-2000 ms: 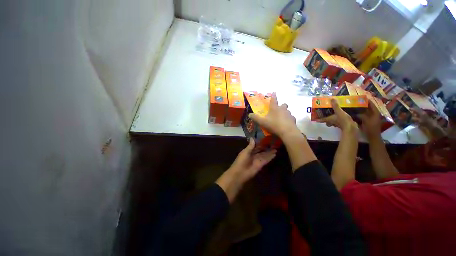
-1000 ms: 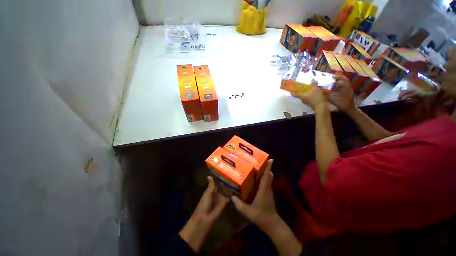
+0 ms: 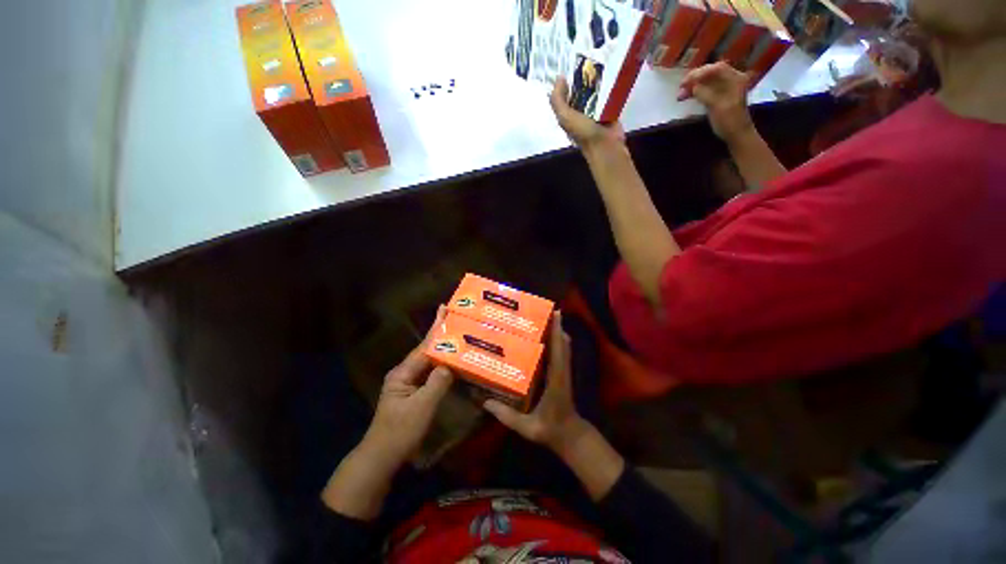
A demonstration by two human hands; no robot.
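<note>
Two orange retail boxes (image 3: 485, 342) are held side by side, upright, with their orange top ends and dark slots facing up. My left hand (image 3: 406, 408) grips them from the left side. My right hand (image 3: 548, 399) grips them from the right, thumb at the near face. The boxes are low in front of me, below the table's edge. A brown carton seems to lie in the dark below them, too dim to make out. Two more orange retail boxes (image 3: 313, 94) stand together on the white table (image 3: 199, 207).
A person in a red shirt (image 3: 816, 253) sits at the right, holding a box with a picture panel (image 3: 585, 50). Several orange boxes stand at the table's back right. Small dark parts (image 3: 432, 88) lie on the table. A pale wall (image 3: 88, 419) is at the left.
The two boxes moved from the table's edge down to the space before me, and both hands now hold their sides. The view has tilted down. The neighbour has raised and turned a box.
</note>
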